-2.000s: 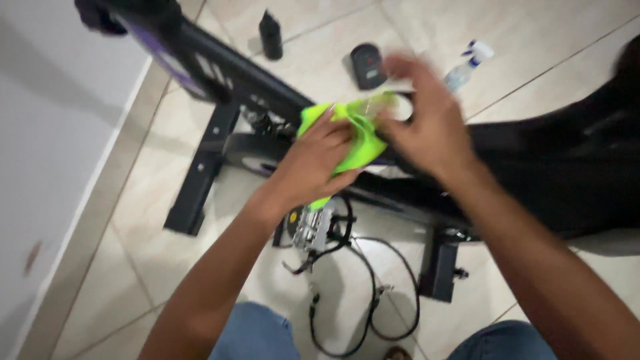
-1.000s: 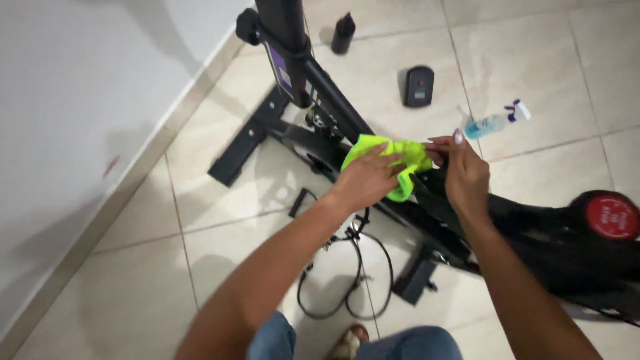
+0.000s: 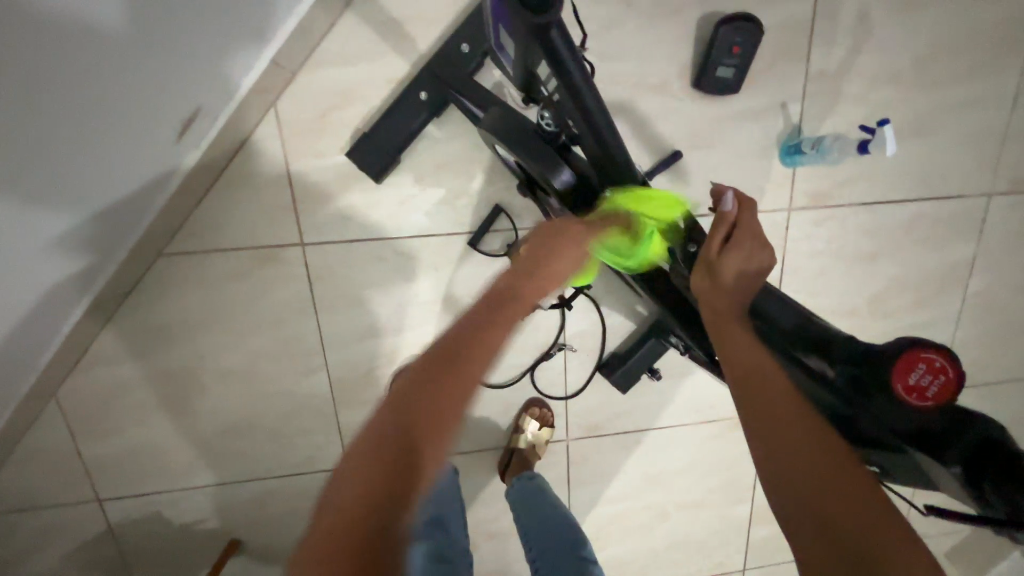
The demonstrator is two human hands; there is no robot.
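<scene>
A bright yellow-green cloth (image 3: 644, 228) lies over the black frame (image 3: 588, 104) of an exercise bike, near its middle. My left hand (image 3: 560, 248), blurred, is on the cloth's left part and grips it. Just right of the cloth, my right hand (image 3: 734, 252) is raised over the frame with its fingers bent together; whether something small is between the fingertips cannot be told. A red round knob (image 3: 928, 377) with writing sits on the bike at the right.
On the tiled floor lie a spray bottle with blue liquid (image 3: 820, 150) and a black console (image 3: 729, 54). A pedal strap (image 3: 494, 232) and black resistance cords (image 3: 602, 352) are below the frame. A wall baseboard (image 3: 184, 168) runs along the left; my sandalled foot (image 3: 530, 432) is below.
My right hand was touching the cloth's right side one second ago and is now apart from it. My left hand stays on the cloth. The view has shifted.
</scene>
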